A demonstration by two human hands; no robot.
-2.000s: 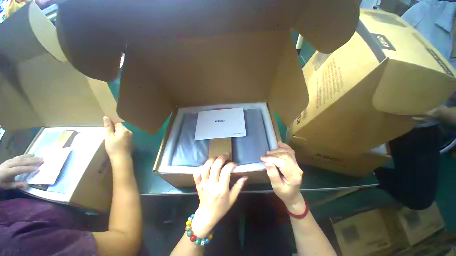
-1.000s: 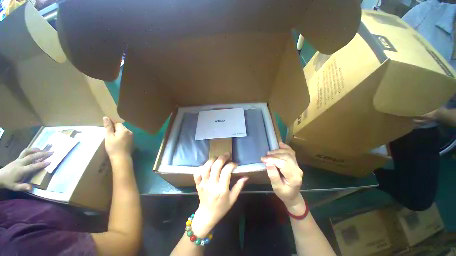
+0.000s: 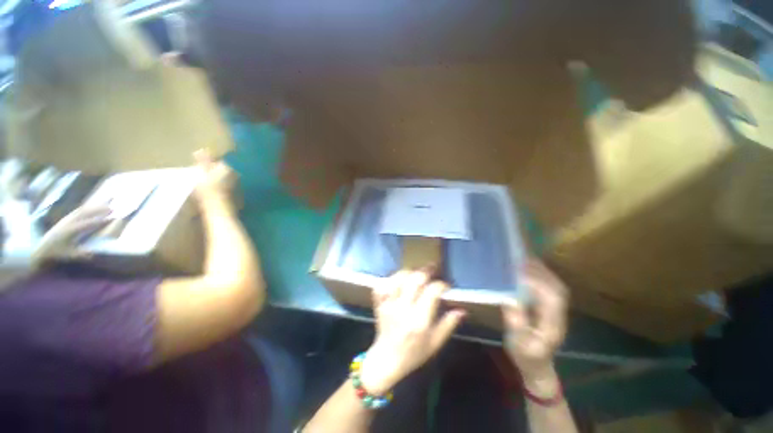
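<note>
The frame is blurred. An open carton [image 3: 356, 293] sits in front of me, its large brown lid [image 3: 441, 118] raised behind it. Inside a pale rim lies a grey-blue bagged surface [image 3: 483, 241]. A white printed card [image 3: 426, 213] lies on it, and a small brown accessory box [image 3: 421, 252] lies below the card. My left hand [image 3: 411, 317] has its fingertips on the near end of the accessory box, thumb apart. My right hand [image 3: 538, 315] is at the carton's front right corner; blur hides whether it grips the rim.
At left, a person in a purple sleeve [image 3: 110, 317] has hands at another open carton [image 3: 182, 245] on the green bench [image 3: 271, 245]. A large printed brown carton [image 3: 653, 186] stands close on the right. Brown cardboard shows low at the right edge.
The camera view has swung, so the carton and my hands appear further right, and the picture has blurred. My left hand stays on the accessory box, and my right stays by the corner.
</note>
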